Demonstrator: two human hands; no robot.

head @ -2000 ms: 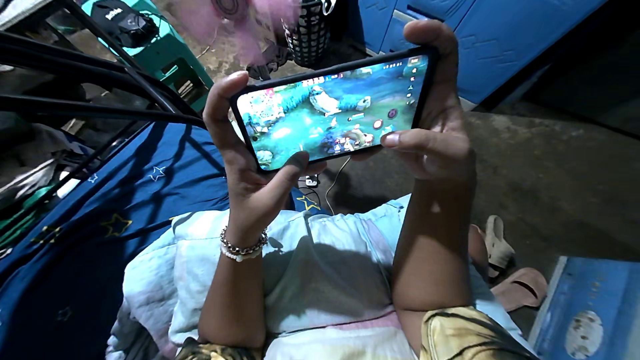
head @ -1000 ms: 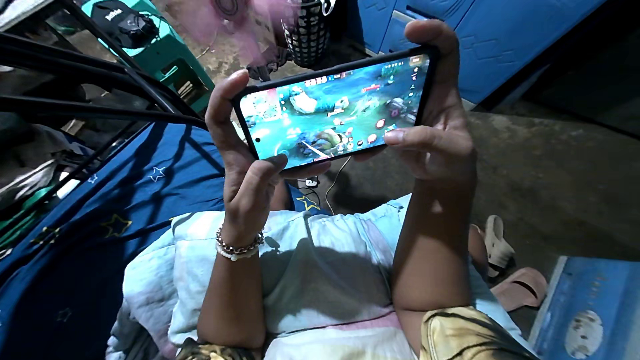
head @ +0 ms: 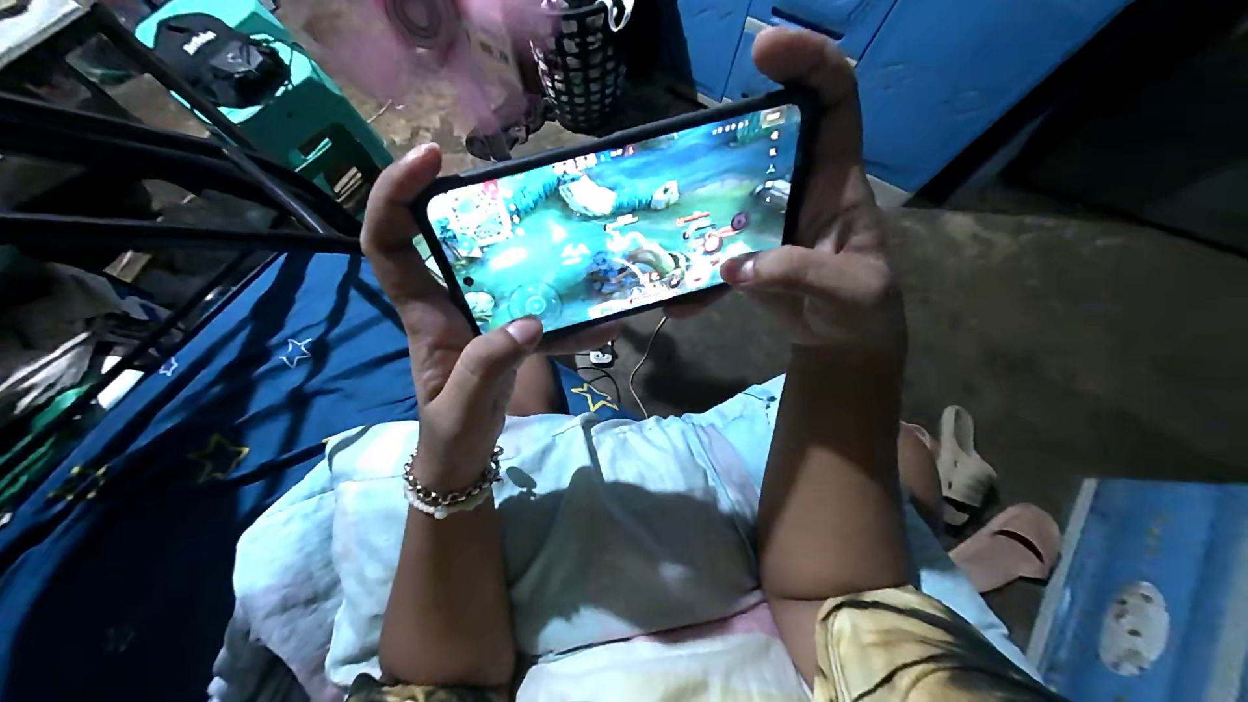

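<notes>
A smartphone (head: 624,219) in a dark case is held sideways and slightly tilted between my two hands, its lit screen showing a colourful video game. My left hand (head: 448,292) grips the phone's left end, thumb on the lower left of the screen, index finger at the top left corner. Around that wrist are a chain bracelet (head: 453,478) and a white one. At the right end my right hand (head: 829,224) grips the phone, thumb over the lower right of the screen and index finger raised above the top corner. Both forearms rest by a light blue pillow (head: 624,526).
Blue star-patterned fabric (head: 244,390) lies at left beside black metal bars (head: 175,229). Behind are a green plastic stool (head: 292,122) holding a black cap (head: 219,58), a dark basket (head: 583,73) and a blue cabinet (head: 965,78). Slippers (head: 1009,546) and a blue box (head: 1160,585) are at lower right.
The game picture on the screen has changed. My left thumb has shifted right across the lower screen since a second ago. Both hands have kept hold of the phone.
</notes>
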